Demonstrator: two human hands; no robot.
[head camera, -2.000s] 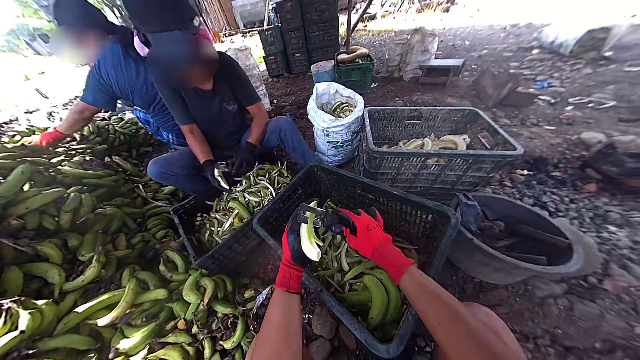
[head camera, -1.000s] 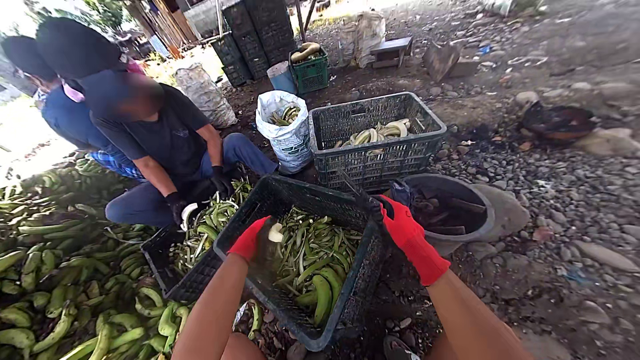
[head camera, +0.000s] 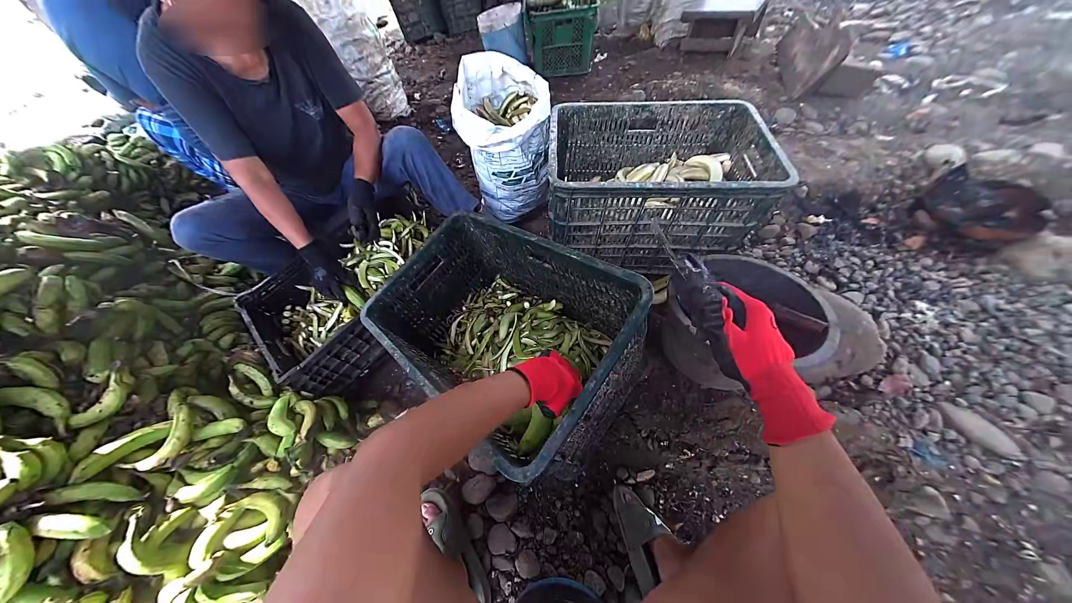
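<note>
My left hand (head camera: 550, 383), in a red and black glove, reaches down into the dark green plastic crate (head camera: 419, 314) between my knees. Its fingertips are at a green plantain (head camera: 536, 431) near the crate's close end; whether they grip it is hidden. Green peels (head camera: 515, 331) fill the bottom of this crate. Gloved the same way, my right hand (head camera: 737, 335) holds a knife (head camera: 666, 243) upright, to the right of the crate and above a grey tub (head camera: 829, 335). Peeled plantains (head camera: 674, 170) lie in the crate behind (head camera: 670, 201).
A co-worker in black gloves (head camera: 327, 268) sits at the left behind a black crate (head camera: 335, 364) of peels. Green plantains (head camera: 100, 410) are heaped at the left. Beyond stands a white sack (head camera: 507, 167). Stones (head camera: 980, 427) cover the ground at the right.
Two seconds ago both my hands were at a partly peeled plantain over the crate. They have parted; my left hand has gone down to the peels and plantains, and the peeled piece is out of it.
</note>
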